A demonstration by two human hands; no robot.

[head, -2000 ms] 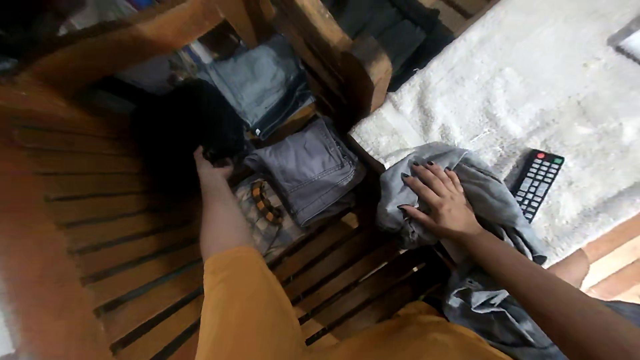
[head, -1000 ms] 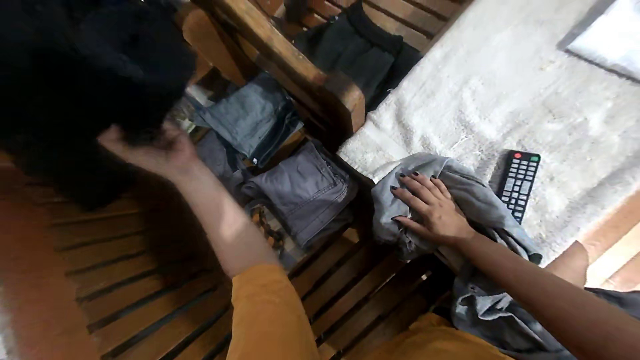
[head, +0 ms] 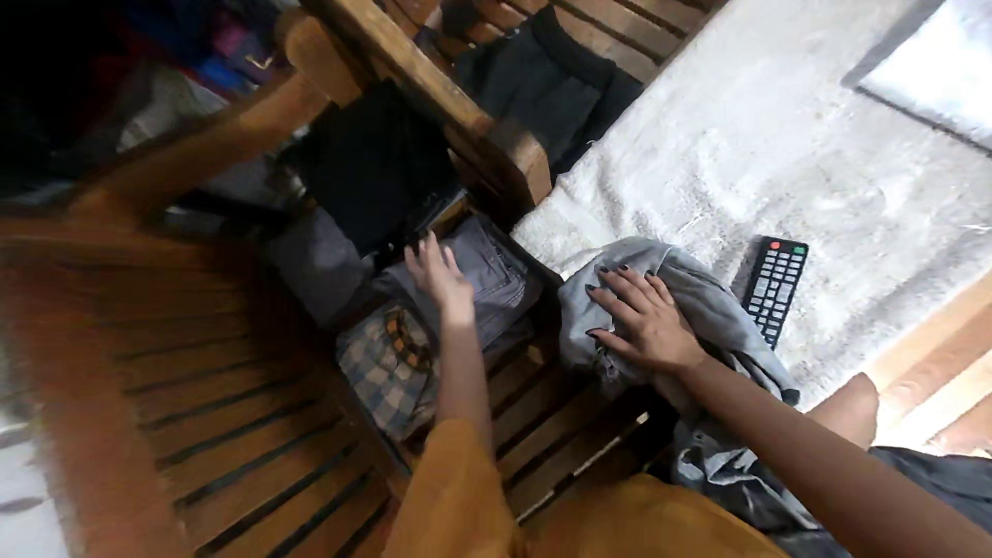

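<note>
My left hand [head: 440,273], fingers apart and holding nothing, is over the near edge of a folded black garment [head: 380,163] and beside folded grey pants [head: 492,279]. The black garment lies on top of the blue-grey folded clothes. Close to my left forearm is a folded checked garment [head: 380,364] with an orange-and-black band. My right hand [head: 647,318] rests flat, fingers spread, on a crumpled grey garment [head: 697,287] at the corner of the white cloth. Whether its fingers press into the fabric cannot be told.
A black remote control [head: 777,291] lies on the white fluffy cloth [head: 697,155] at the right. Dark folded pants [head: 550,85] lie beyond the bench's wooden armrest [head: 496,147]. The slatted wooden bench [head: 232,403] spans the left, with more clothes behind its back.
My left hand has let go of the black garment, which now lies on the stack of folded clothes; before, the hand held it up at the left. My right hand has stayed on the grey garment.
</note>
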